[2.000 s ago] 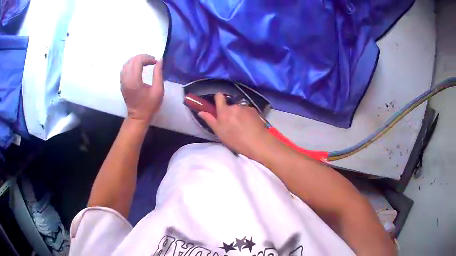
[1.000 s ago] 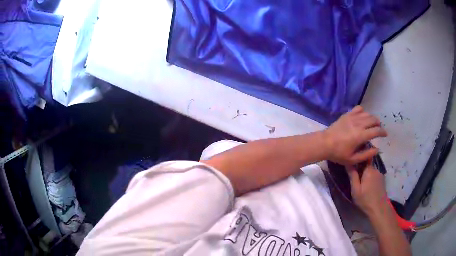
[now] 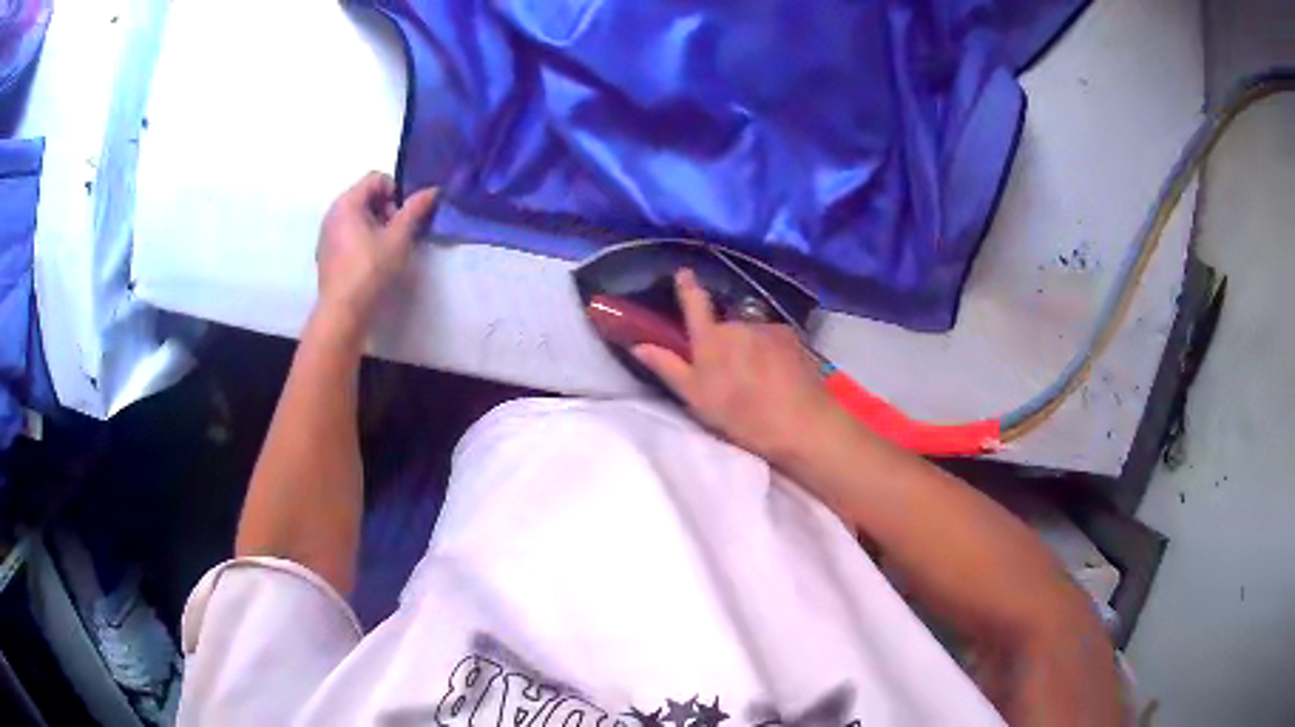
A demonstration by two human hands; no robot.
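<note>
A shiny blue-purple jacket with dark edge trim lies on the white pressing table. My left hand pinches the jacket's lower left corner between thumb and fingers. My right hand holds the iron by its dark red handle. The iron points left and lies at the jacket's bottom hem, partly over the hem and partly on the bare table edge. My right fingers hide part of the handle.
A red sleeve runs from the iron's rear into a grey-yellow hose that curves up at the right. Blue garments hang at the far left. Dark space and a pale bundle lie below the table at left.
Both hands were together at the table's right front edge a second ago. Now the left hand is at the jacket's left corner, and the iron is back at the middle of the hem.
</note>
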